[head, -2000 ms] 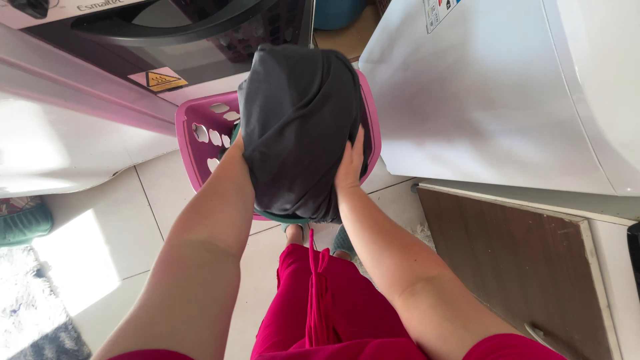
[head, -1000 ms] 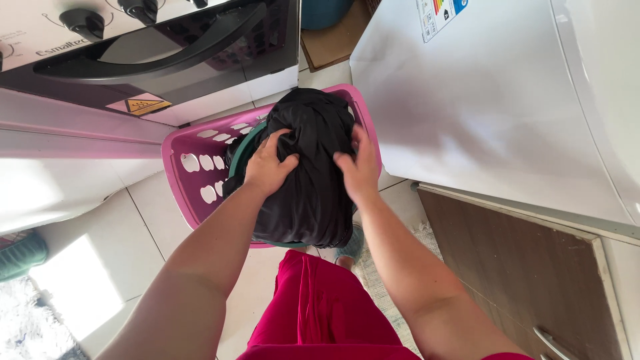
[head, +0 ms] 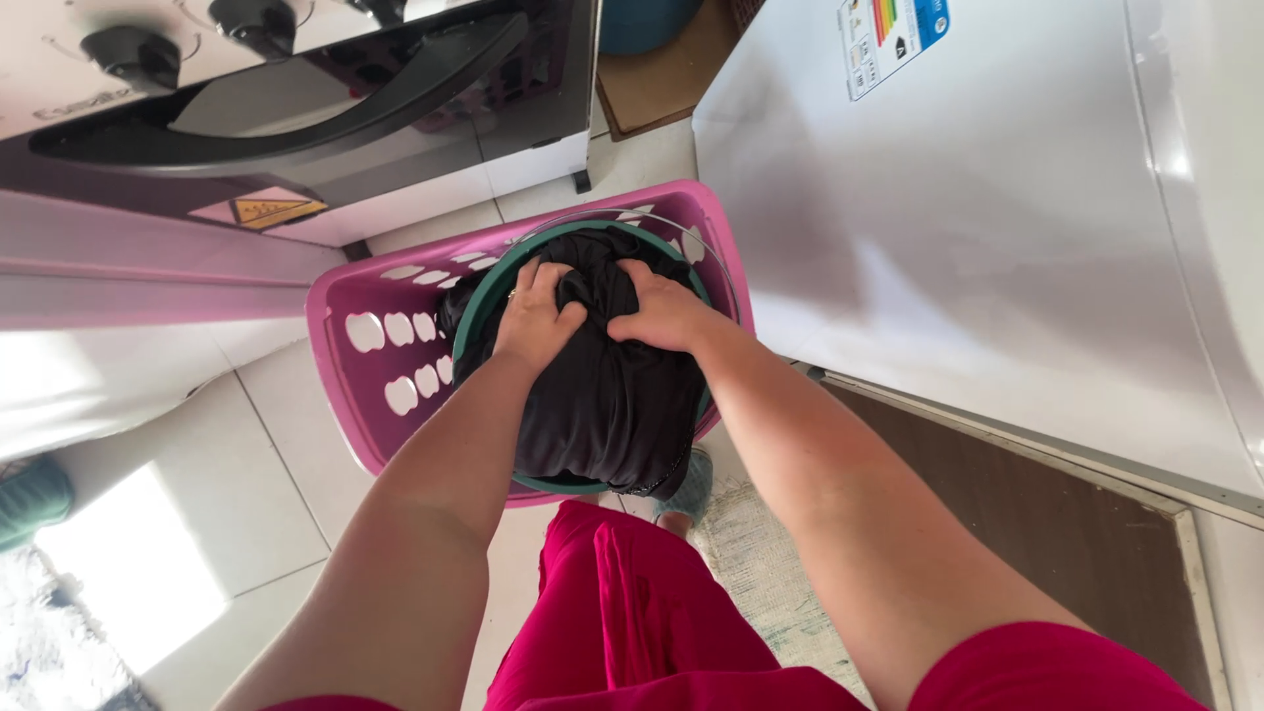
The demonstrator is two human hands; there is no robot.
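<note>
A bundle of black cloth (head: 602, 415) fills a green bucket (head: 481, 306) with a thin wire handle. The bucket stands inside a pink plastic laundry basket (head: 331, 365), toward its right end. My left hand (head: 538, 314) grips a fold of the cloth near the middle of the bundle, with a ring on one finger. Just right of it, my right hand (head: 657, 308) holds the cloth too, thumb and fingers pressed into the folds. The cloth's lower edge hangs over the bucket rim on my side.
An oven (head: 326, 128) with black knobs stands at the upper left. A white appliance (head: 948, 227) with an energy label rises on the right, above a brown panel (head: 1037, 513). A worn rug (head: 775, 583) lies by my feet, and another rug (head: 49, 632) at lower left.
The dark bundle, held up over the basket two seconds ago, is now lower, in the green bucket. Both hands have moved from its sides to folds on top.
</note>
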